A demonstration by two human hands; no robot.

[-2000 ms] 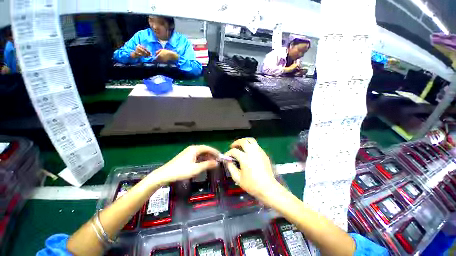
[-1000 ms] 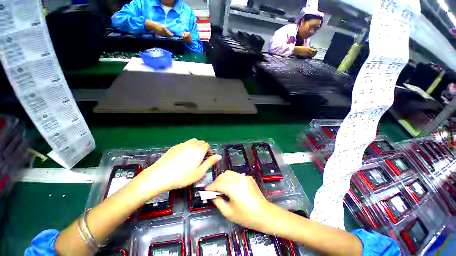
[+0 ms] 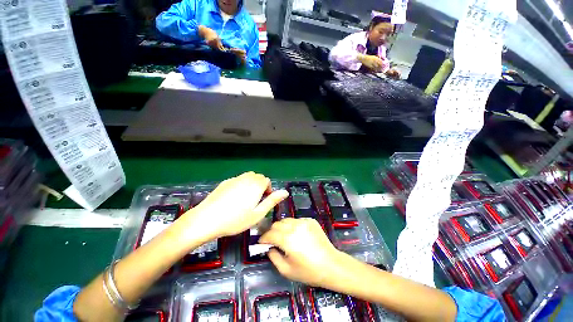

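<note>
A clear blister tray (image 3: pixel 129 236) holds several red-and-black phones with open backs. My left hand (image 3: pixel 235 201) is over the middle phone of the far row, fingers bent at its upper part. My right hand (image 3: pixel 301 248) holds a small white label (image 3: pixel 259 249) between thumb and finger at the lower part of that phone's recess. The hands hide much of this phone (image 3: pixel 254 238). Phones to its left show white labels; the two at the far right (image 3: pixel 337 202) show dark recesses.
Printed label strips hang at left (image 3: pixel 56 107) and right (image 3: pixel 449 138). Stacked trays of red phones stand at right (image 3: pixel 480 229) and left (image 3: pixel 16 182). A grey-brown board (image 3: pixel 220 116) and blue bowl (image 3: pixel 201 73) lie opposite. Two people work across the bench.
My hands have come down from above the far row onto the middle phone, bringing the white label to its recess. Over the last second they have barely moved. The right strip has swung.
</note>
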